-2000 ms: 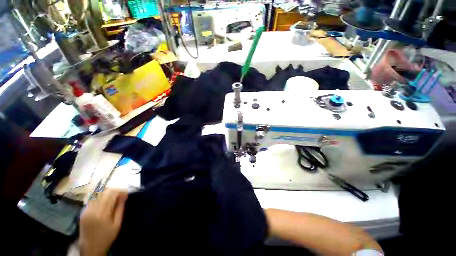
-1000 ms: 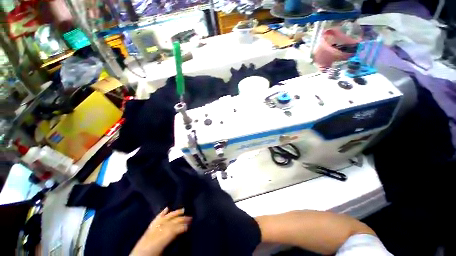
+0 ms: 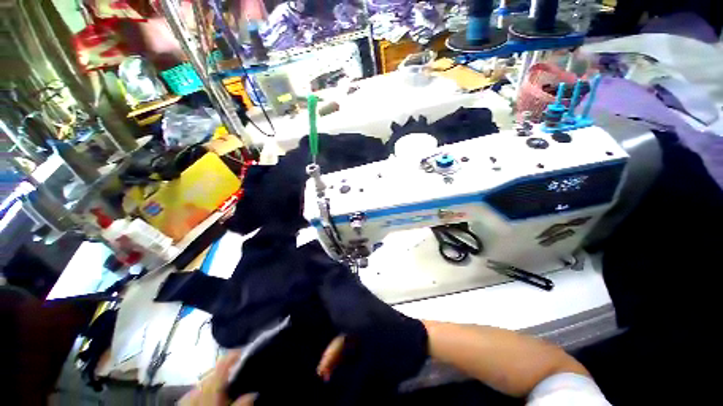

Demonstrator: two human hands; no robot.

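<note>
A dark garment piece [image 3: 277, 277] lies left of the sewing machine [image 3: 476, 178] and spreads over the table's front. My left hand [image 3: 216, 387], blurred and cut by the bottom edge, grips the cloth's near left edge, beside a pale strip on it. My right forearm comes in from the right and goes under the dark cloth. Some fingers of my right hand [image 3: 331, 358] show past a fold; the rest is covered, so its grip cannot be made out. The cloth reaches the needle area, where the presser foot is not clear.
Black scissors [image 3: 456, 242] and a slim black tool [image 3: 521, 274] lie under the machine arm. A green-handled tool [image 3: 313, 127] stands at the head's left end. A yellow box [image 3: 190, 194] and white bottle [image 3: 139, 238] are at left. Dark cloth hangs at right.
My left hand has moved from on top of the cloth down to its near left edge. A pale strip now shows there. The right forearm stays under the cloth. The camera view has shifted.
</note>
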